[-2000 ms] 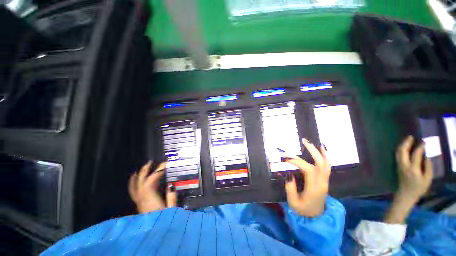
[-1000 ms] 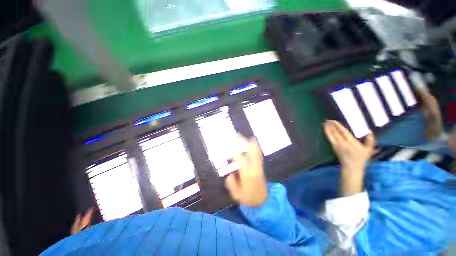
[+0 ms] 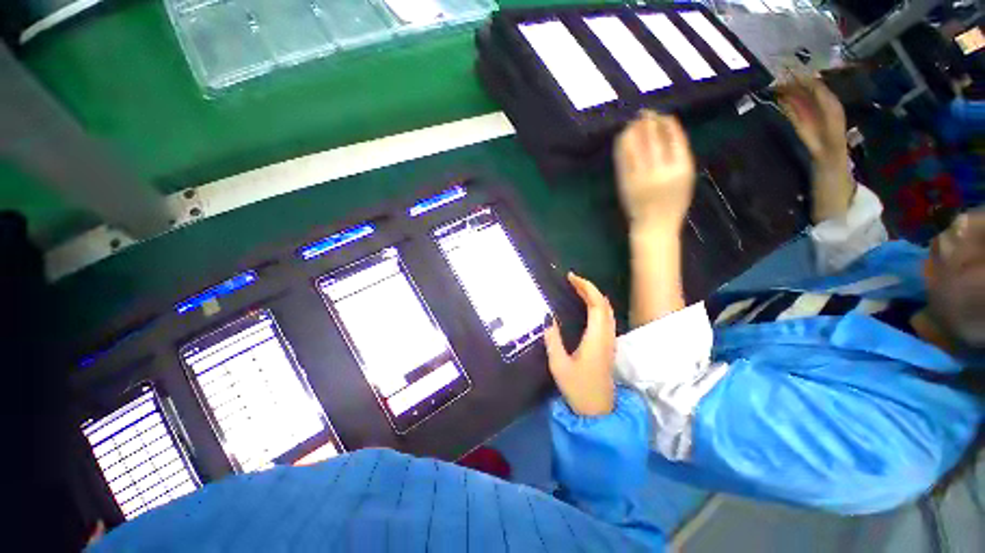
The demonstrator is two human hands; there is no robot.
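Several smartphones lie in a row in a black foam tray (image 3: 491,405), their screens lit white. The rightmost smartphone (image 3: 494,283) and the one beside it (image 3: 395,337) show mostly white pages. The two further left show rows of boxes, one (image 3: 259,391) partly cut off by my blue sleeve. My right hand (image 3: 584,351) is at the right edge of the tray, thumb near the lower right corner of the rightmost smartphone, fingers apart, holding nothing. Of my left hand only a small bit of finger (image 3: 97,531) shows at the lower left edge; its state is hidden.
A neighbour in blue sleeves has one hand (image 3: 656,178) and another (image 3: 818,124) over a dark tray. Behind it a black tray (image 3: 518,108) holds several lit phones. A clear plastic blister tray (image 3: 232,54) lies on the green belt, behind a pale rail (image 3: 346,164) and grey post (image 3: 76,140).
The view has swung right. My right hand has moved from the third smartphone to the tray's right edge. The neighbour's lit phones now sit on the tray behind. My left hand has nearly left the picture.
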